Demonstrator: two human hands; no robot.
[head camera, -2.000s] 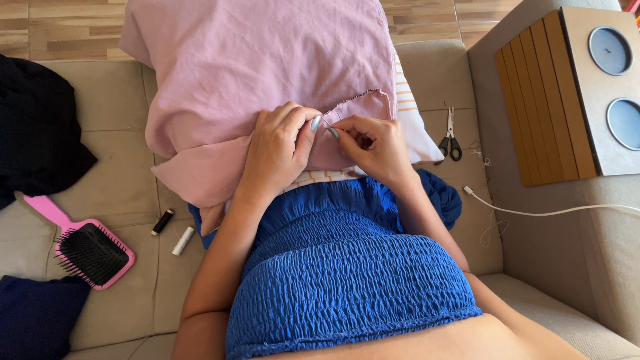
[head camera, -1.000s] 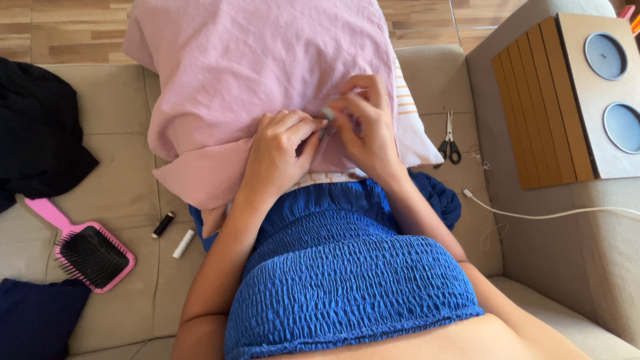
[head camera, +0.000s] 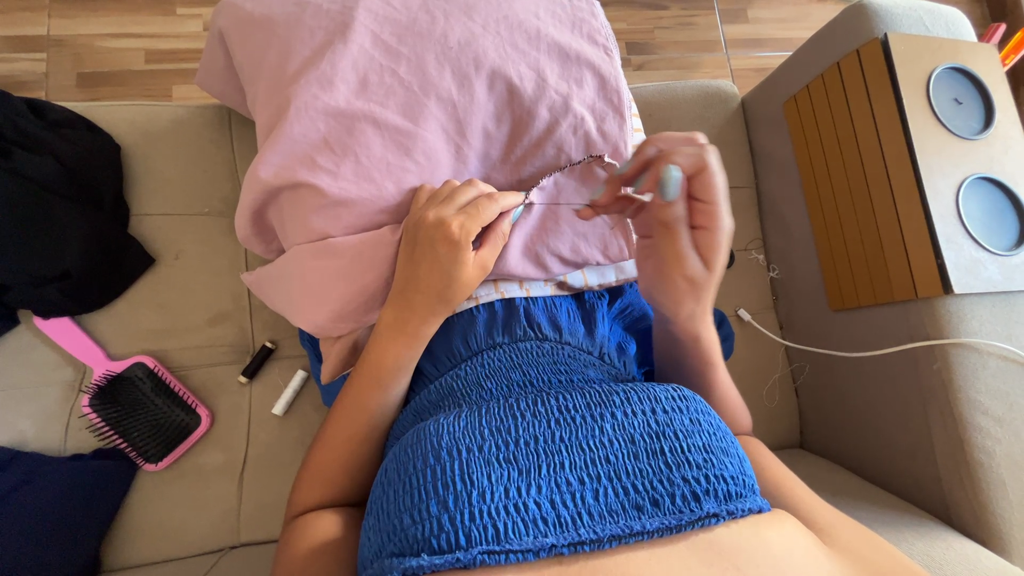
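Observation:
Pink fabric (head camera: 416, 104) lies over a white patterned cloth (head camera: 560, 282) on my lap. My left hand (head camera: 456, 232) pinches the fabric between thumb and index finger, at the lower end of a curved row of dark stitches (head camera: 564, 166). From that pinch a dark thread (head camera: 554, 204) runs taut to my right hand (head camera: 672, 216), which is raised at the fabric's right edge with its fingertips closed on the thread. Blur and the fingers keep me from telling whether a needle is there.
A black thread spool (head camera: 257, 362), a white thread spool (head camera: 290, 392) and a pink hairbrush (head camera: 144, 408) lie on the sofa seat (head camera: 192, 496) at left, near dark clothes (head camera: 56, 208). A wooden armrest tray (head camera: 920, 104) and a white cable (head camera: 880, 352) are at right.
My right hand has moved right and away from my left hand, drawing the thread out between them. My left hand stays on the fabric. The scissors seen earlier are now mostly hidden behind my right hand.

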